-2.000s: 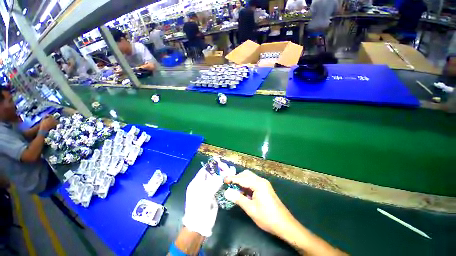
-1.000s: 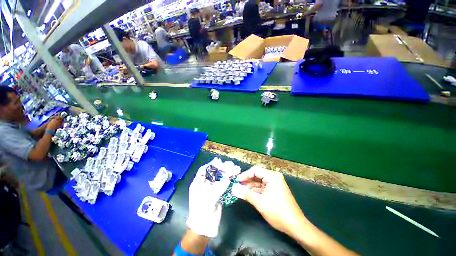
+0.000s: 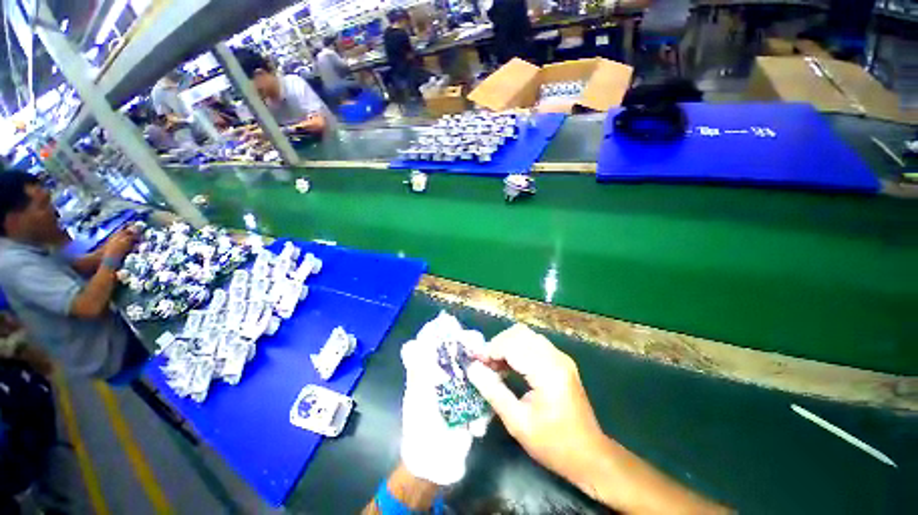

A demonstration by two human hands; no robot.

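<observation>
My left hand [image 3: 435, 402], in a white glove with a blue wristband, holds a green circuit board [image 3: 460, 400] and a small dark part with wires above it. My bare right hand [image 3: 539, 397] has its thumb and fingertips at the upper right edge of the board and wires. What lies between those fingertips is too small to tell. Two white housings lie apart near the right edge of the blue sheet: one on its side [image 3: 334, 352] and one face up [image 3: 321, 410].
White housings [image 3: 240, 320] stand in rows on the blue sheet [image 3: 264, 443]. Darker units [image 3: 176, 264] are heaped at far left, beside a seated person [image 3: 55, 272]. The green conveyor belt [image 3: 644, 251] carries several units. A pale stick [image 3: 844, 435] lies on the bench at right.
The board now shows flatter and fuller against my left glove, and my right fingers have moved close over its upper edge. The units on the belt have moved left. The view has shifted slightly.
</observation>
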